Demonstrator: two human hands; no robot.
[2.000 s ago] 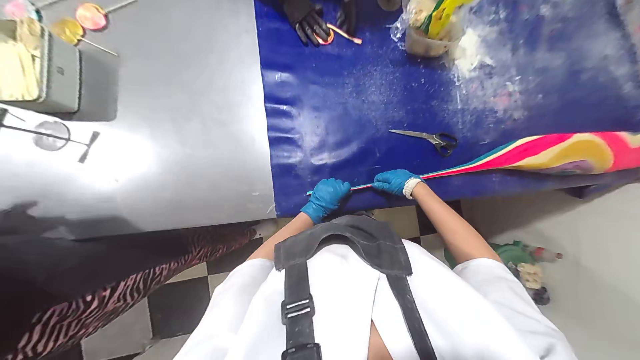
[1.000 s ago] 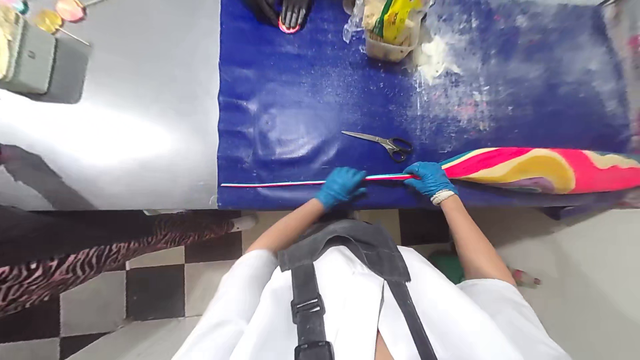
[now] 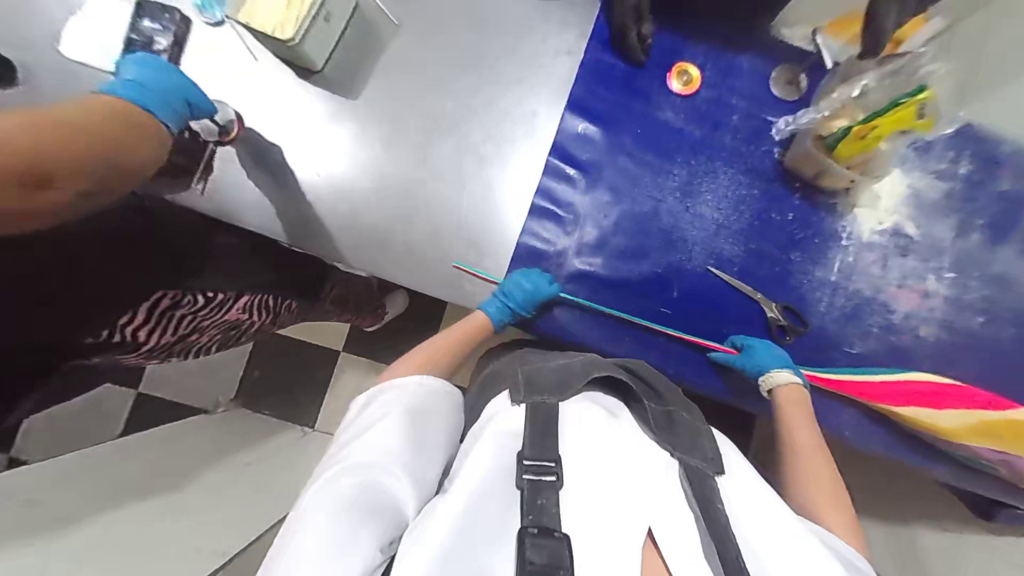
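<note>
A thin striped candy rope (image 3: 632, 319) in teal, white and red runs along the front of the blue mat. My left hand (image 3: 522, 298), in a blue glove, closes around it near its free end, which sticks out over the metal table. On the right, my right hand (image 3: 754, 358), also blue-gloved, grips the rope where it leaves the thick striped candy mass (image 3: 932, 394). That mass is pink, yellow and teal, tapers toward my hand and runs out of view. Black-handled scissors (image 3: 768, 308) lie on the mat just beyond my right hand, touched by neither hand.
Beyond lies a plastic tub (image 3: 824, 162) with a yellow packet, beside white powder. A round candy (image 3: 684, 78) rests near a co-worker's black-gloved hand (image 3: 630, 32). At the left, another person's blue-gloved hand (image 3: 156, 90) reaches over the metal table (image 3: 424, 128) near a grey container (image 3: 308, 40).
A co-worker's blue-gloved hand and arm have come into view at the left. The rope's free end now reaches over the metal table; one second ago it lay on the blue mat. The view has turned.
</note>
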